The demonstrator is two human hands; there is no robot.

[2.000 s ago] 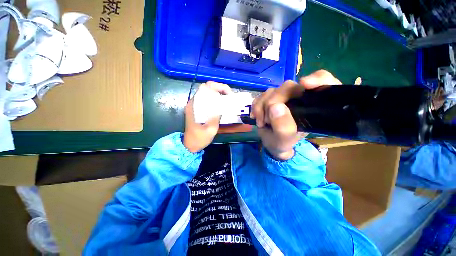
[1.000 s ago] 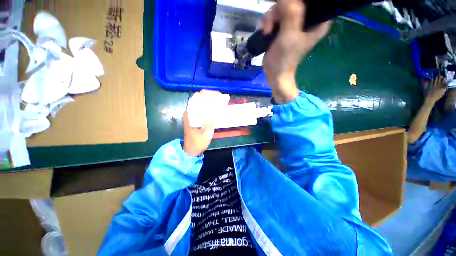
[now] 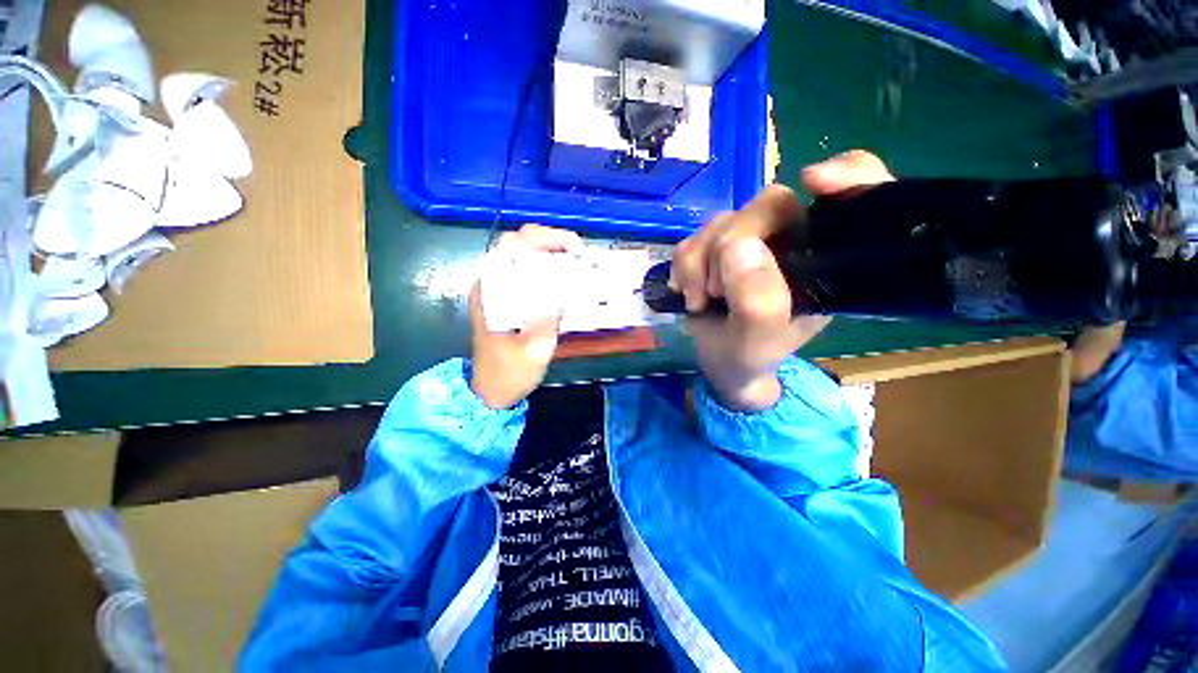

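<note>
My left hand [image 3: 515,355] holds a white plastic part [image 3: 526,292] over the bench's near edge, above a reddish-orange base [image 3: 604,343]. My right hand [image 3: 749,283] grips a thick black electric screwdriver [image 3: 966,250], lying almost level and pointing left. Its narrow front end meets the right part of the white piece. The bit tip and any screw are too small to tell. A white fixture block under the part cannot be told apart from it. The screw feeder [image 3: 631,125] stands behind my hands.
The feeder stands in a blue tray [image 3: 460,208]. White shells [image 3: 171,164] lie piled on cardboard [image 3: 309,289] at left. Open cardboard boxes [image 3: 966,460] are below the bench edge. Another person's blue sleeve [image 3: 1136,408] shows at right. A green bench top [image 3: 907,118] extends behind the screwdriver.
My right hand and the screwdriver have come back from the feeder to the white part. My left hand stays on the part. The other person's arm is now mostly hidden.
</note>
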